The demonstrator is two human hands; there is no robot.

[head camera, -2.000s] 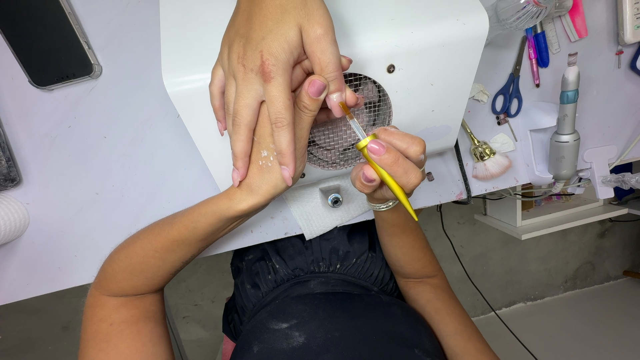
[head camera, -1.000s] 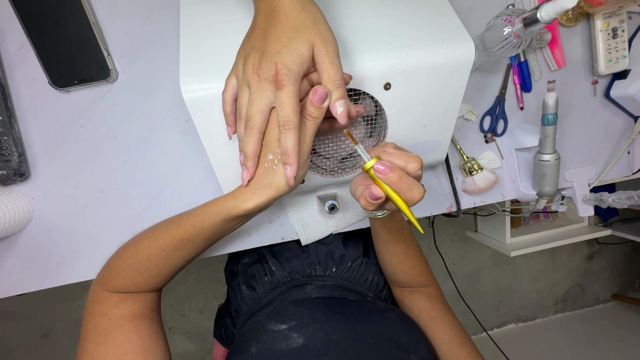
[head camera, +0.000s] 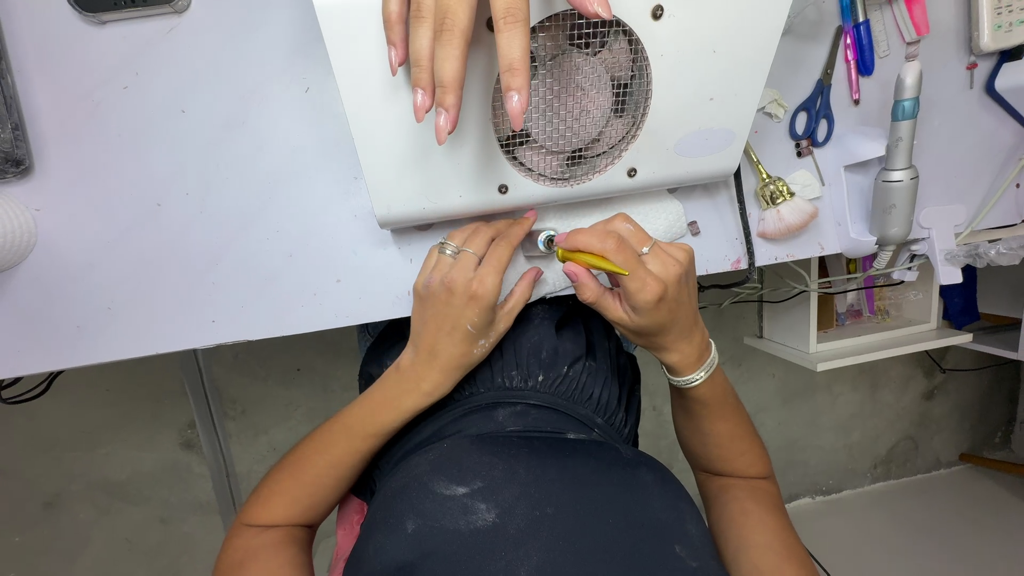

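Observation:
My right hand (head camera: pixel 640 288) holds a small brush by its yellow cap handle (head camera: pixel 592 261). The brush end is down at the mouth of a small glass bottle (head camera: pixel 546 242), which stands on a white paper towel (head camera: pixel 656 214). My left hand (head camera: pixel 468 292) lies beside the bottle on its left, fingers extended and thumb apart; whether its fingertips touch the bottle is hard to tell. Above, another person's hand (head camera: pixel 456 56) with long glossy pink nails rests over the white nail dust collector (head camera: pixel 424 176) and partly over its round mesh fan grille (head camera: pixel 572 96).
Right of the dust collector lie blue-handled scissors (head camera: pixel 812 116), a soft brush with a gold handle (head camera: pixel 780 200), pens (head camera: pixel 850 56) and a grey nail drill handpiece (head camera: pixel 896 176). A dark cable (head camera: pixel 746 224) runs over the table's front edge. A phone (head camera: pixel 128 6) is at the upper left.
Both my hands have moved back toward the table's front edge. My left hand has let go of the other person's hand. The brush has moved from that person's nail to the bottle.

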